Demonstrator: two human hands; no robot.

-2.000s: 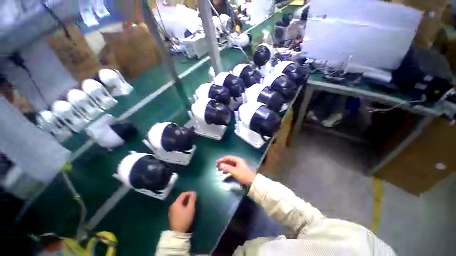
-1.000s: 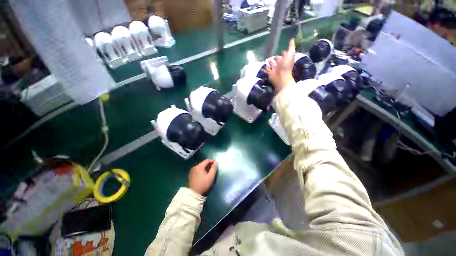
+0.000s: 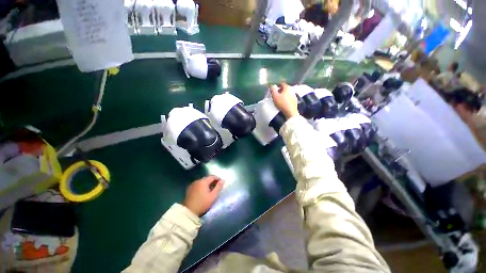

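White-and-black dome cameras stand on the green bench. The nearest dome camera [image 3: 198, 139] is left of centre, with a second dome camera [image 3: 234, 120] beside it. My right hand [image 3: 284, 100] reaches over a third dome camera [image 3: 263, 119] and partly hides it; its fingertips are bent together, and whether they hold something small cannot be told. My left hand [image 3: 203, 195] is loosely curled just above the bench in front of the nearest camera, touching no camera, with nothing visible in it.
More cameras [image 3: 346, 139] stand in rows to the right by the bench edge. One camera [image 3: 200, 65] lies at the far side. A yellow tape ring [image 3: 68, 186], black phone [image 3: 43, 218] and cartoon mat [image 3: 50, 261] are at left. A paper sheet [image 3: 96, 34] hangs upper left.
The view has turned to the right. My right hand has drawn back from its outstretched reach to the nearer cameras, its fingers now bent together. My left hand stays low over the bench.
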